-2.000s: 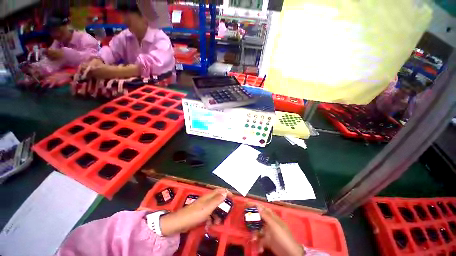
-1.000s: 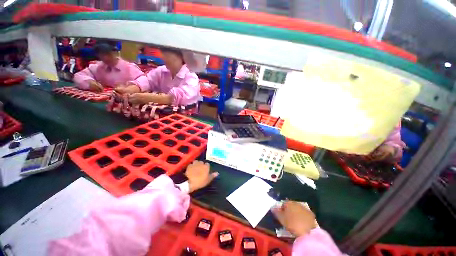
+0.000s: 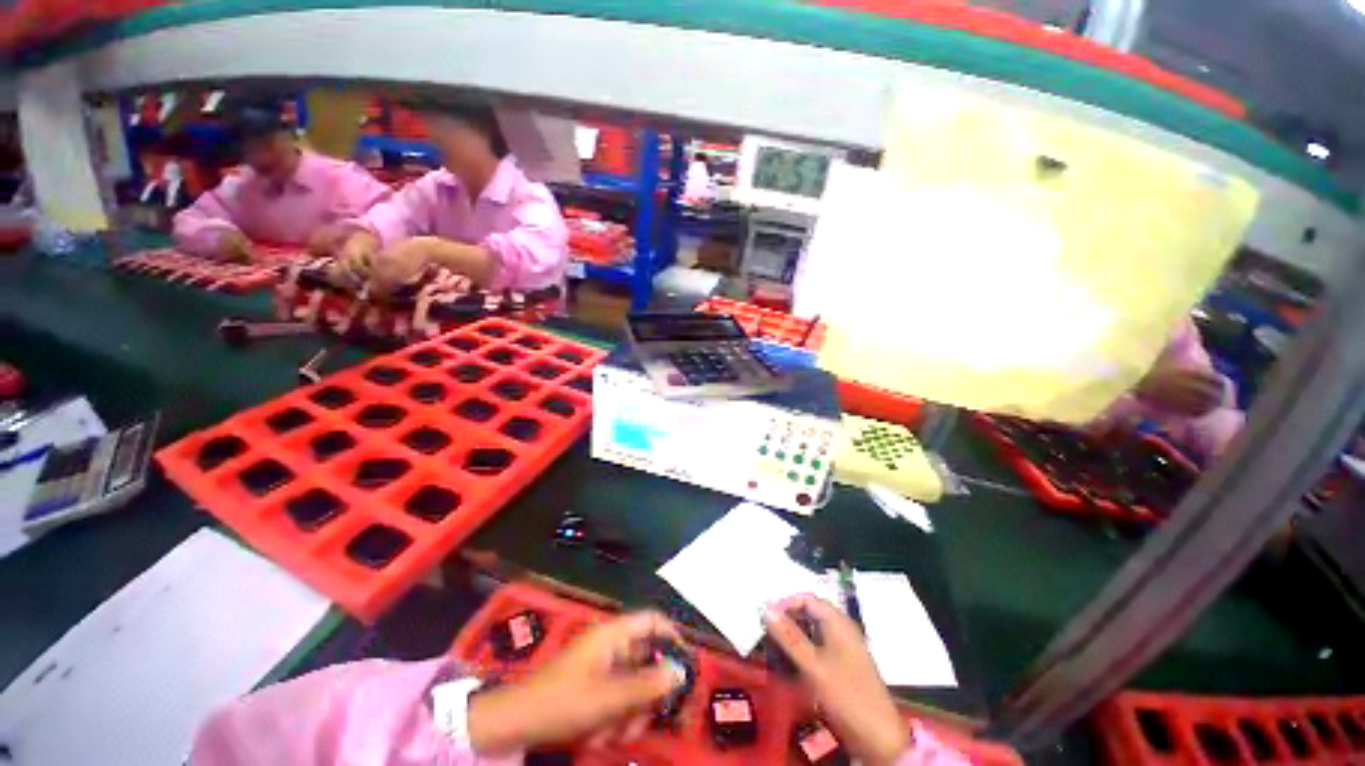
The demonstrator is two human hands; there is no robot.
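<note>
My left hand holds a dark watch unit above the red near tray. My right hand is at the tray's far edge, by the white paper slips. Its fingers are bent around a small dark piece that looks like another watch unit, mostly hidden by the fingers. Watch units with lit screens lie in tray pockets, one at the left, one between my hands and one under my right wrist. Two dark units lie beyond the tray.
A full red tray is at left, beside a record sheet. The white instrument carries a calculator. Paper slips lie right of centre. A yellow sheet and metal post stand right. Co-workers sit across the bench.
Both hands have drawn back towards the near tray, the left from beside the full tray, the right from the paper slips. The left now holds a unit; the set-aside units are uncovered.
</note>
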